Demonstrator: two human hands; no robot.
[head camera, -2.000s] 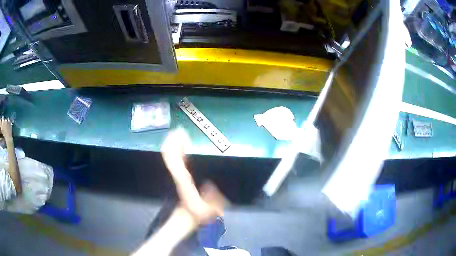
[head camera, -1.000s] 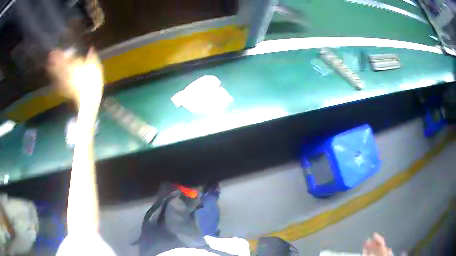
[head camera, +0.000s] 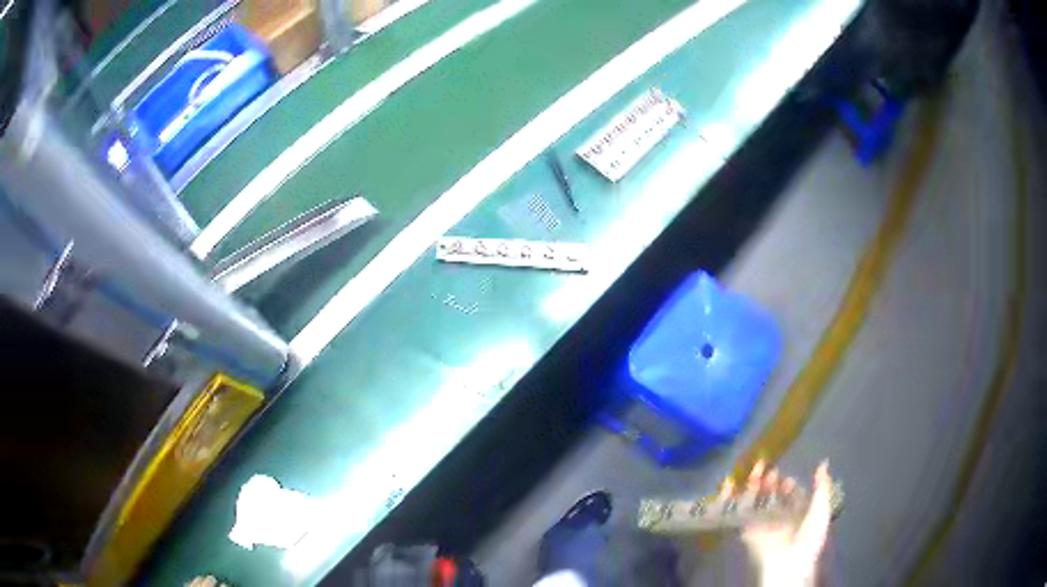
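My right hand (head camera: 792, 522) is at the lower right, over the floor, with its fingers and thumb around a long metal fixture bar (head camera: 689, 513) that shows several nests. A small skin-coloured patch, apparently my left hand (head camera: 204, 582), shows at the bottom edge at the left, nearly all cut off. Another fixture bar (head camera: 513, 255) lies on the green bench (head camera: 396, 378). Further back, fixture bars side by side (head camera: 631, 135) lie near black tweezers (head camera: 563, 181) and a clear dotted sheet (head camera: 534, 211). Tiny silver specks (head camera: 463, 300) lie on the bench.
A white cloth (head camera: 270, 513) lies near the machine's yellow rail (head camera: 184, 470). The open machine door (head camera: 149, 252) stands at the left. A plain metal bar (head camera: 296, 244) is on the green belt (head camera: 425, 126). A blue stool (head camera: 706, 350) stands beside the bench. A blue bin (head camera: 207, 98) is at the upper left.
The view has swung right along the bench. My right hand has come further into view, now with a fixture bar in it. My left arm, earlier reaching to the machine, has almost left the picture.
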